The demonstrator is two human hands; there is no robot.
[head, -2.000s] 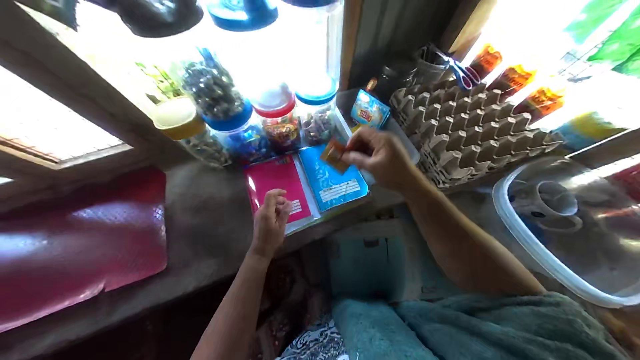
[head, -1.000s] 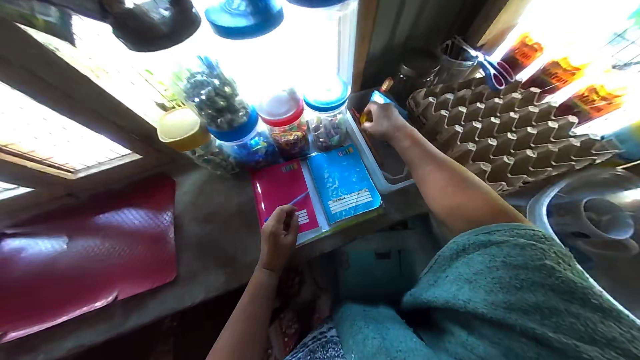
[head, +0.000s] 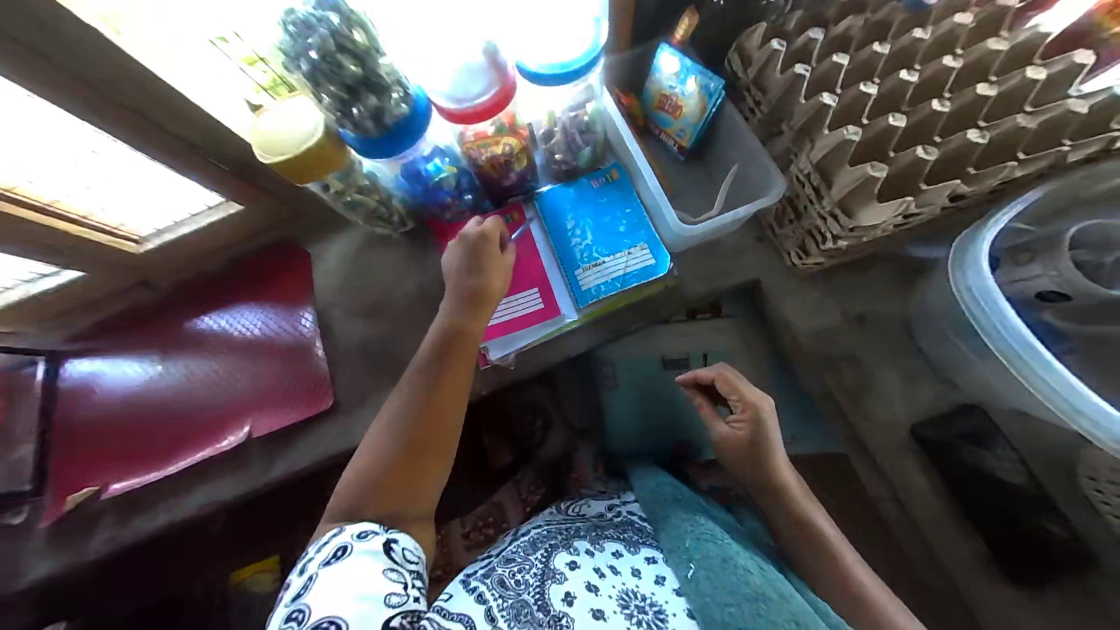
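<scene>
A pink notebook (head: 525, 289) and a blue notebook (head: 602, 234) lie side by side on the counter's front edge. My left hand (head: 479, 255) rests over the upper part of the pink one, holding a thin pen (head: 521, 231) whose end shows at the fingers. Lower and to the right, my right hand (head: 735, 411) hangs in front of the counter, over my lap; its thumb and forefinger are curled close together, and nothing shows between them. Beyond the blue notebook stands a clear plastic bin (head: 735, 210) with a blue packet (head: 682, 98) in it.
Lidded jars of wrapped sweets, one with a red lid (head: 475, 87), stand behind the notebooks. Stacked egg trays (head: 875, 131) are at the back right, a large clear tub (head: 989, 315) and a dark phone-like object (head: 1002, 494) at the right. A red mat (head: 201, 376) covers the left counter.
My right hand has left the clear bin and come down towards my lap. My left hand has moved up the pink notebook. The view has shifted.
</scene>
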